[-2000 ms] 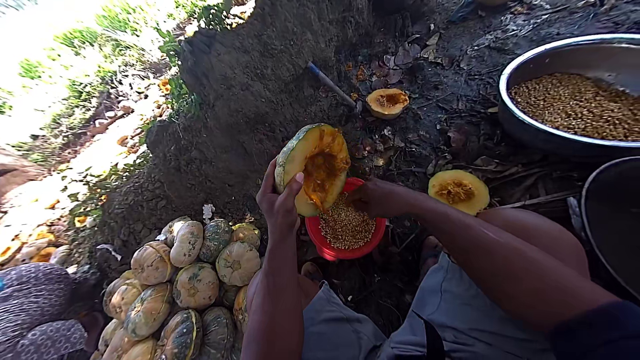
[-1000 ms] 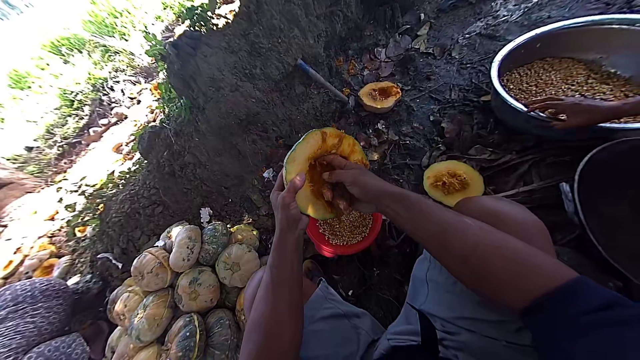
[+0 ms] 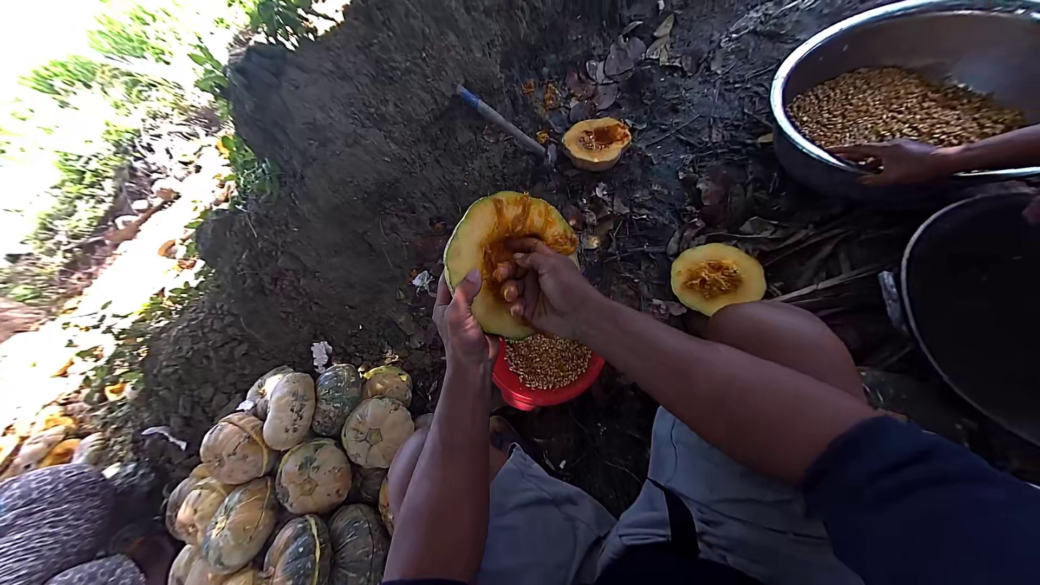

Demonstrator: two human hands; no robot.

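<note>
My left hand point(image 3: 465, 321) grips the rim of a halved pumpkin point(image 3: 471, 244) from the left, its cut face turned up toward me. The fingers of my right hand point(image 3: 540, 284) are curled inside the pumpkin's hollow, against the orange pulp; whether they pinch any seeds cannot be told. Right below the pumpkin stands a red plastic bowl point(image 3: 546, 396) with pale pumpkin seeds point(image 3: 552, 363) in it. The pumpkin half hides the bowl's far side.
Whole pumpkins point(image 3: 313, 475) are piled at lower left. Two cut pumpkin pieces point(image 3: 597, 144) point(image 3: 717, 278) and a blue-tipped stick point(image 3: 502, 122) lie beyond and right. Another person's hand point(image 3: 906, 161) touches the rim of a metal basin point(image 3: 784, 122) of seeds. A dark pot point(image 3: 914, 301) stands right.
My right hand has moved from above the red bowl into the pumpkin's hollow. Another person's hand, not in view two seconds ago, has appeared at the metal basin and now lies at its near rim.
</note>
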